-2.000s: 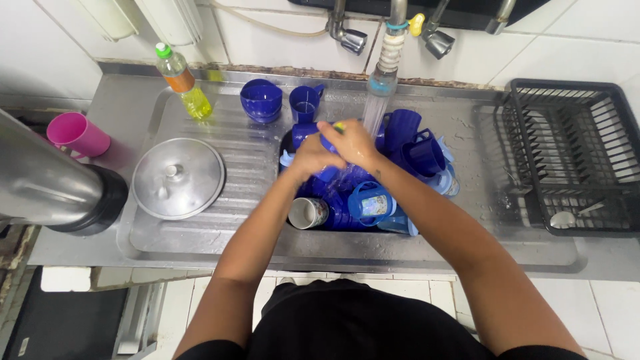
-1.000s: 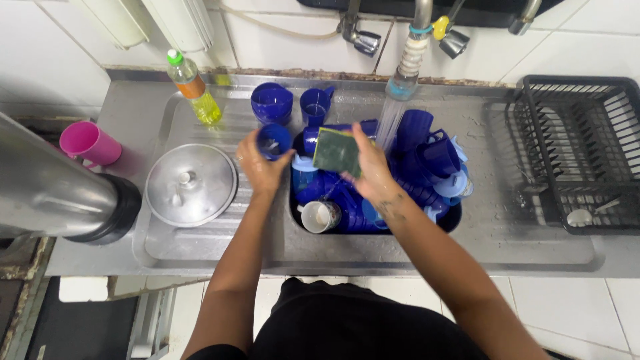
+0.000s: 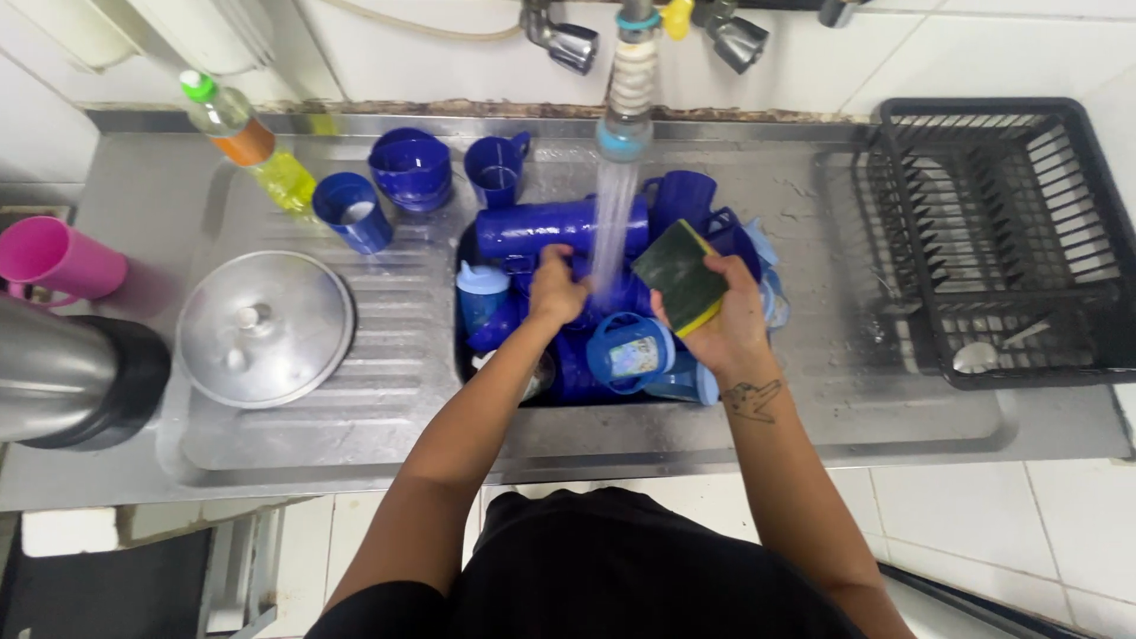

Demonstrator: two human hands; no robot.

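My right hand holds a green and yellow scouring sponge over the right part of the sink basin. My left hand reaches in among the blue plastic cups heaped in the basin, its fingertips at a blue mug; whether it grips it, I cannot tell. Water from the faucet runs down between my hands. A light blue two-handled cup and a blue sippy cup lie in the heap. On the drainboard stand a blue cup with a whitish inside, stacked blue cups and a blue mug.
A round metal lid lies on the left drainboard near a bottle of yellow-green liquid. Further left are a pink mug and a large metal vessel. A black dish rack with a spoon stands at the right.
The blue cup that my left hand held now stands beside the bottle. My left hand has let it go and moved right into the basin. The sponge remains in my right hand.
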